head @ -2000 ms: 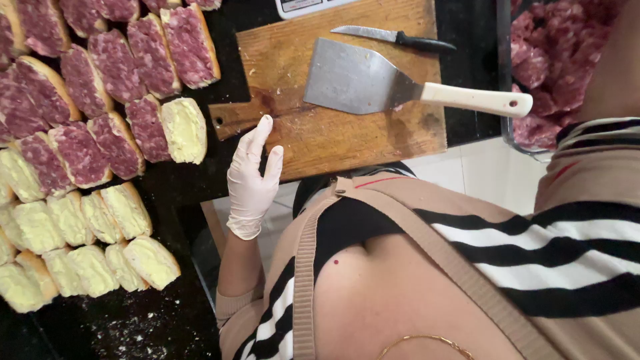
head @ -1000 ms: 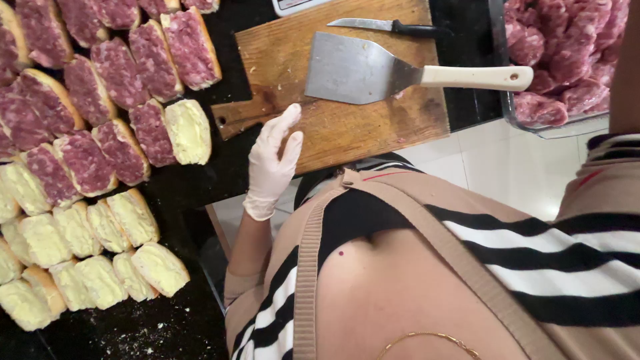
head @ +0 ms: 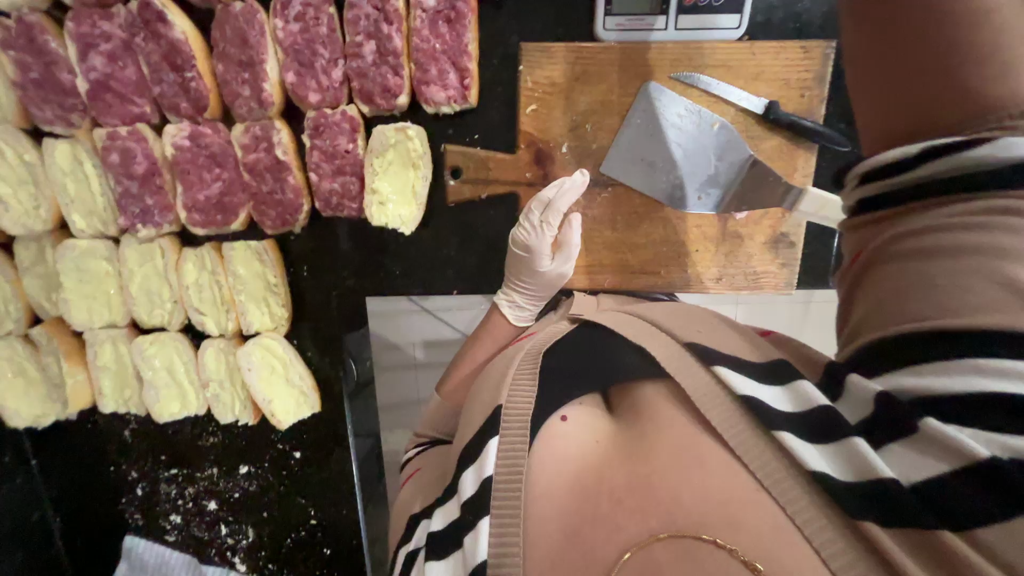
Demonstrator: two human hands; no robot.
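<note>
My left hand (head: 546,244), in a pale disposable glove, is held over the near left edge of the wooden cutting board (head: 640,252). Its fingers are extended, the thumb is a little apart, and nothing is in it. Beyond its fingertips a wide metal spatula (head: 688,152) lies on the board, its pale handle partly hidden by my right sleeve. A serrated knife (head: 764,108) with a black handle rests behind the spatula. My right forearm reaches up at the right, with the hand outside the frame. Left of the board sits a bread half with a pale yellow spread (head: 398,178).
Several bread halves topped with raw ground meat (head: 444,56) stand in rows at the upper left. More halves with only yellow spread (head: 276,380) lie below them. A white kitchen scale (head: 672,30) is behind the board. Crumbs dot the black countertop (head: 192,488).
My right arm has come further into view at the upper right, and its sleeve now covers part of the spatula handle. The view has shifted; the container of raw meat is no longer visible.
</note>
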